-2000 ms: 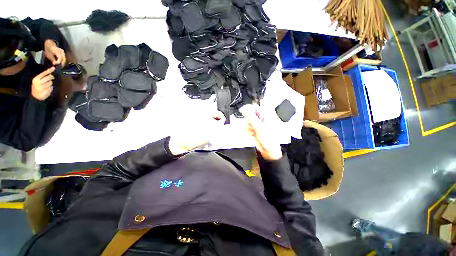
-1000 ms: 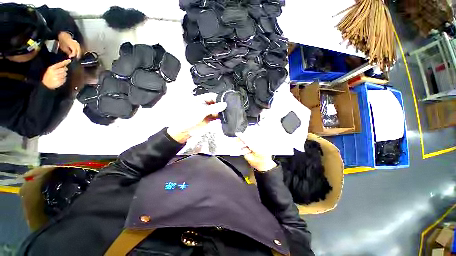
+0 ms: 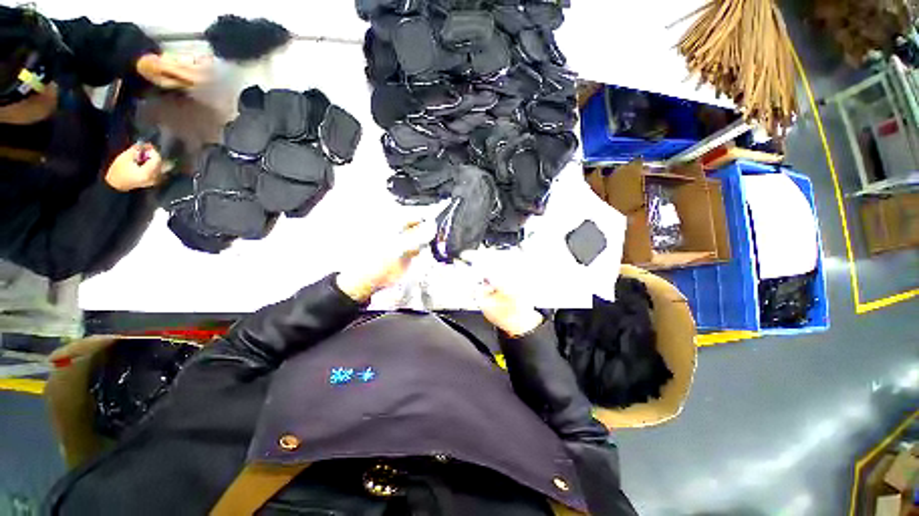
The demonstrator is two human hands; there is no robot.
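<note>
A black pouch (image 3: pixel 467 214) with a pale edge line stands tilted at the near end of the large black pouch pile (image 3: pixel 469 96). My left hand (image 3: pixel 388 264) is at its left side, fingers at its lower left edge; the hand is washed out by glare. My right hand (image 3: pixel 504 300) is just below and right of the pouch, near the table edge, fingers bent; whether it holds anything cannot be told. A smaller pouch pile (image 3: pixel 267 171) lies at left. A single dark flat piece (image 3: pixel 585 243) lies at right on the white table (image 3: pixel 131 287).
A coworker's hand (image 3: pixel 136 167) and dark sleeves are at far left. A black fuzzy clump (image 3: pixel 247 36) lies at the back left. Cartons (image 3: pixel 677 353) stand below the table on both sides. An open carton (image 3: pixel 705 217), blue crates (image 3: pixel 741 292) and tan strips (image 3: pixel 746 60) are at right.
The pouch has tilted and its lower end has moved slightly left and up. My right hand has shifted slightly left. The coworker's hands have moved apart.
</note>
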